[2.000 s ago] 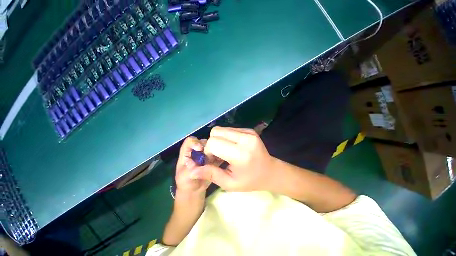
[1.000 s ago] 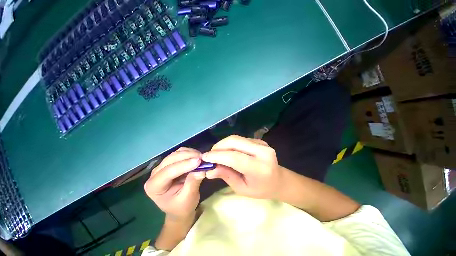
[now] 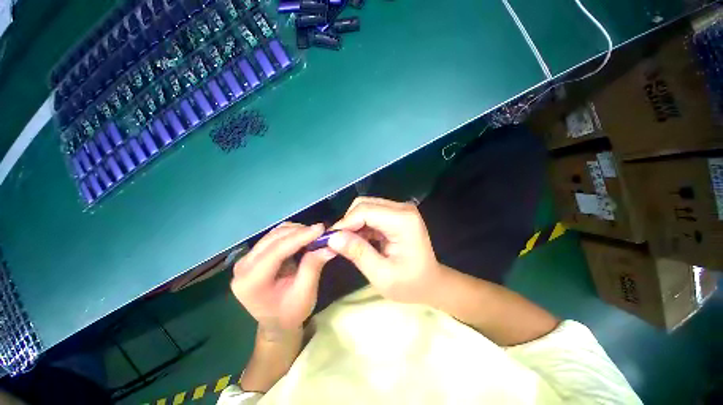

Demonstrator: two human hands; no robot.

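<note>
A purple housing (image 3: 321, 240) is held between the fingertips of both hands, over the lap just off the bench edge. My left hand (image 3: 279, 273) grips its left end and my right hand (image 3: 384, 241) its right end; the fingers cover most of it. The clear blister tray (image 3: 89, 207) lies on the bench at upper left, with purple cylinders (image 3: 184, 115) in its front rows and green boards (image 3: 170, 79) behind them. A small pile of black rings (image 3: 239, 130) lies by the tray's front edge. A loose heap of dark and purple housings (image 3: 323, 38) lies at the top.
The bench edge (image 3: 349, 187) runs diagonally between the hands and the tray. A white cable (image 3: 609, 43) loops over the bench at upper right. Brown cartons (image 3: 626, 277) stand on the floor at right. More ribbed clear trays (image 3: 16, 332) show at lower left.
Two seconds ago the housing stood end-on in my left hand with my right hand over it; now it lies sideways between both hands' fingertips. Since one second ago the hands have shifted slightly.
</note>
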